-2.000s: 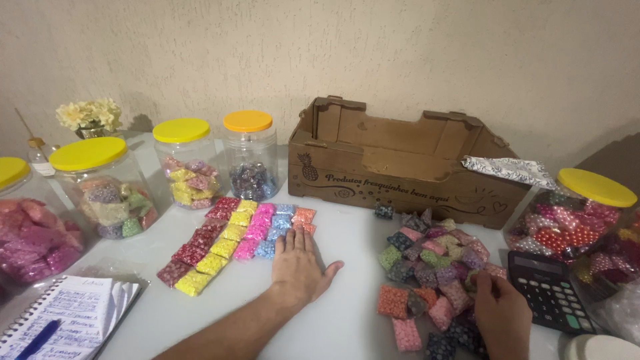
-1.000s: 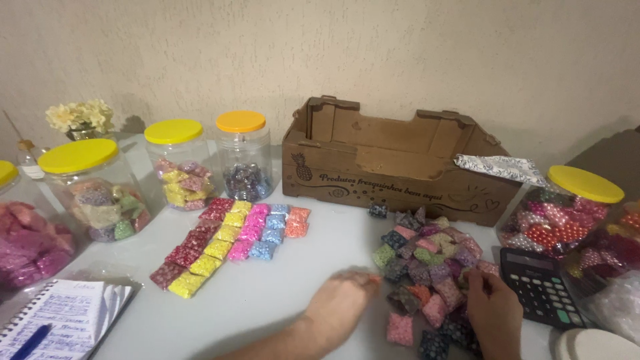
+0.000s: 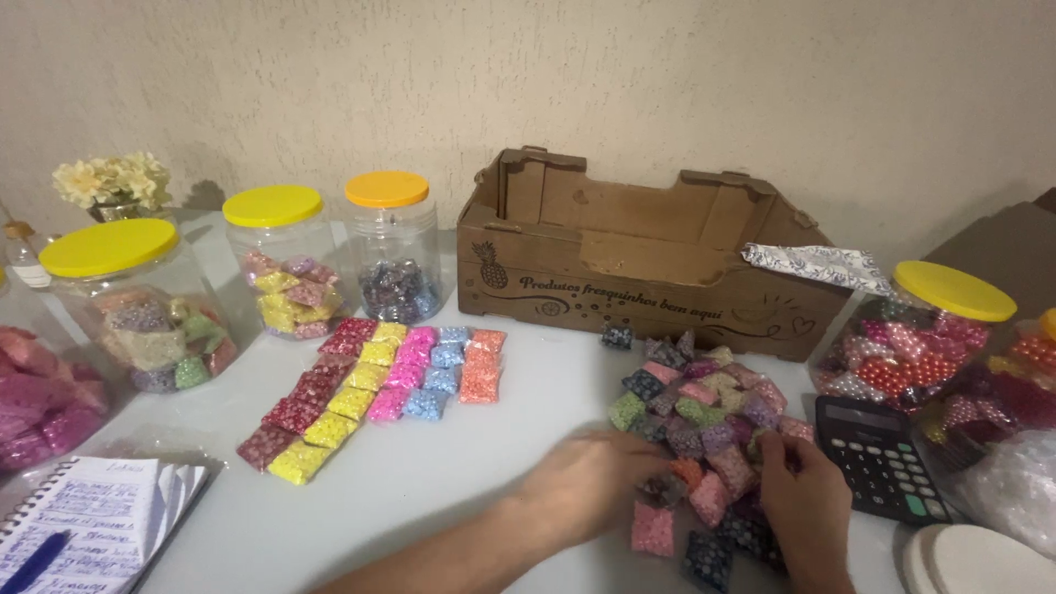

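A loose heap of small plastic packets of beads point(image 3: 689, 412) in mixed colours lies on the white table at the right. My left hand point(image 3: 598, 474) reaches the heap's left side, its fingertips over a dark packet point(image 3: 662, 490); whether they grip it is unclear. At the heap's right edge is my right hand point(image 3: 800, 487), fingers bent by the packets, their hold partly hidden. Left of the heap, packets lie in columns by colour: red point(image 3: 304, 400), yellow point(image 3: 352, 403), pink point(image 3: 403, 375), blue point(image 3: 443, 378) and orange point(image 3: 481, 371).
A cardboard box point(image 3: 643, 301) stands behind, a patterned pouch point(image 3: 817, 266) on its corner. Lidded jars of bead packets stand left point(image 3: 285, 272) and right point(image 3: 916, 338). A calculator point(image 3: 879, 458) lies beside the heap, near round white pieces point(image 3: 982, 561). A notebook point(image 3: 91, 520) with a blue pen point(image 3: 35, 565) lies front left.
My left hand has moved right, from the sorted columns to the heap. The orange column, partly under that hand earlier, is now uncovered. My right hand has stayed at the heap's right side.
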